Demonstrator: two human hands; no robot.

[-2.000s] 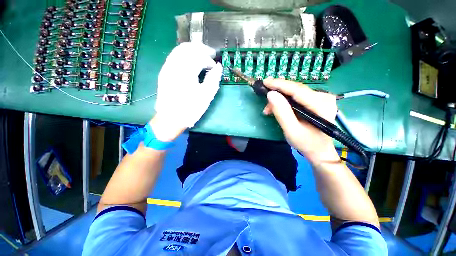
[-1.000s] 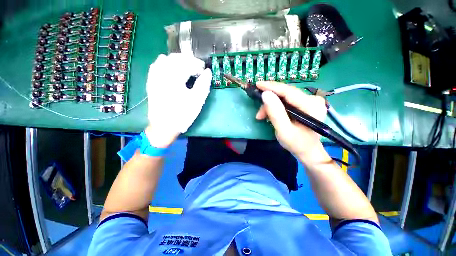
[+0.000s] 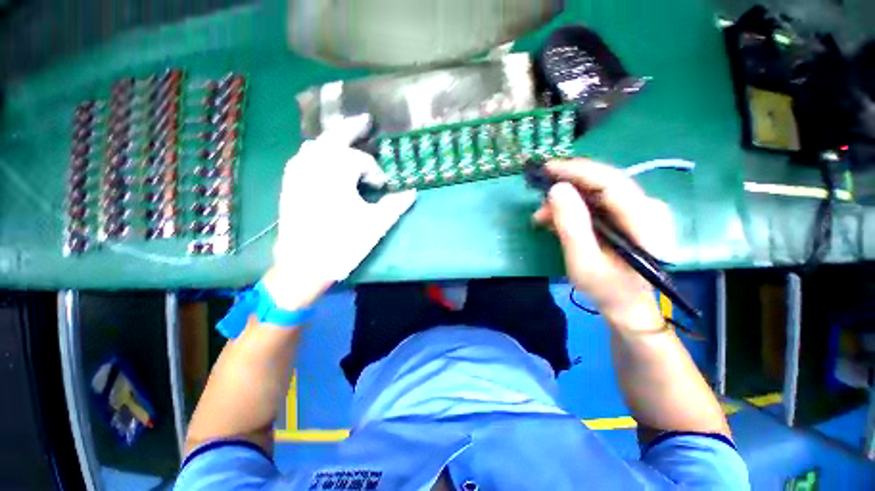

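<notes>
The green PCB panel (image 3: 475, 151) lies against the grey metal support block (image 3: 432, 94), tilted up a little to the right. My left hand (image 3: 331, 206), in a white glove, is at the panel's left end, thumb and forefinger spread around its corner. Thin solder wire (image 3: 182, 258) trails left from the glove; its tip is hidden. My bare right hand (image 3: 609, 225) holds the black soldering iron (image 3: 645, 264) at the panel's right end. The iron's tip is blurred and I cannot tell whether it touches the boards.
Waiting PCB panels (image 3: 144, 158) stand in rows at left. A black dross tray (image 3: 579, 72) is behind the panel's right end. Cutters with a light-blue handle (image 3: 662, 165) lie partly behind my right hand. The iron stand (image 3: 770, 115) is far right. The grey hood (image 3: 422, 29) hangs at top.
The iron has moved right, from the panel's left end to its right end. The panel has tilted. My gloved thumb and forefinger have spread apart. The view has shifted.
</notes>
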